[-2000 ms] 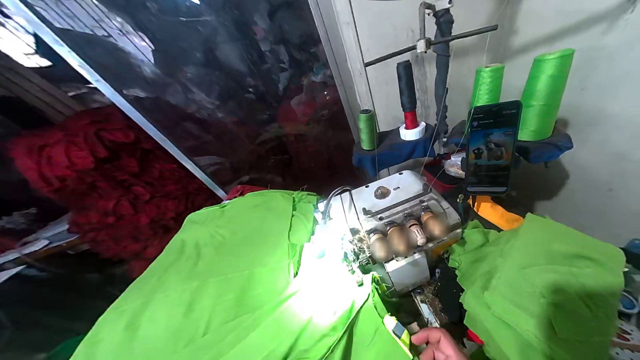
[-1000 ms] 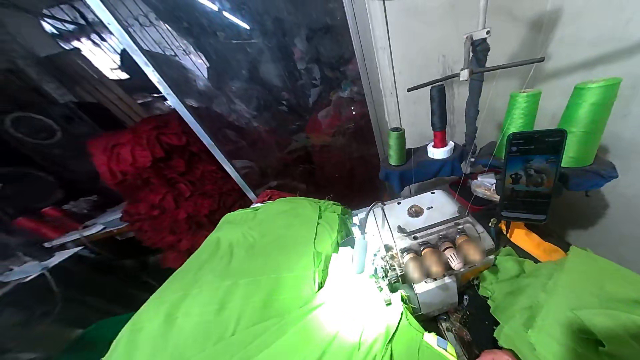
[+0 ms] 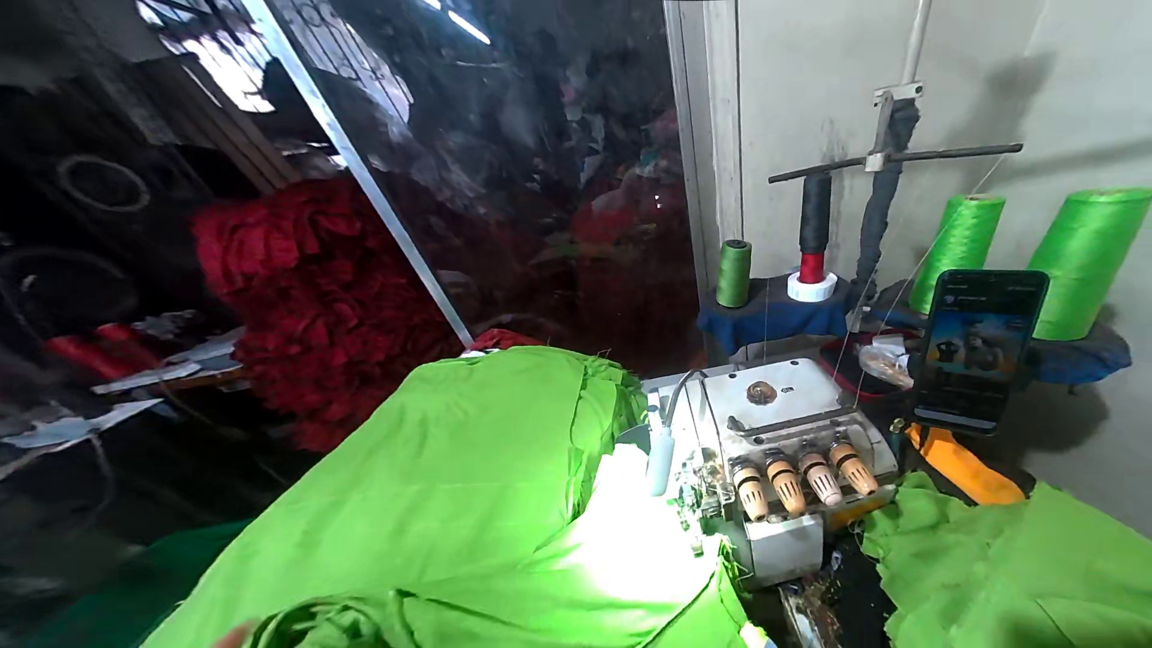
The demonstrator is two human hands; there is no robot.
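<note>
Bright green fabric (image 3: 432, 468) lies in layers to the left of an overlock sewing machine (image 3: 765, 396) and reaches its needle area, where a lamp's glare washes out detail. At the bottom left edge a blurred sliver of my left hand (image 3: 236, 635) shows beside a bunched fold of the green fabric; its grip is hidden. My right hand is out of view. More green fabric (image 3: 1017, 558) lies right of the machine. Several tension knobs (image 3: 787, 486) line the machine's front. A small yellow and white item (image 3: 754, 635) shows at the bottom edge.
Green thread cones (image 3: 958, 252) and a dark spool (image 3: 815, 216) stand on the thread stand behind the machine. A phone (image 3: 979, 351) with a lit screen is upright at the right. Orange cloth (image 3: 967, 463) lies below it. A red fabric pile (image 3: 315, 306) rises beyond a metal bar (image 3: 360, 171).
My right hand, at the bottom near the yellow item in the earlier frames, has left the view. Part of my left hand and a bunched green fold now show at the bottom left. The view has shifted left.
</note>
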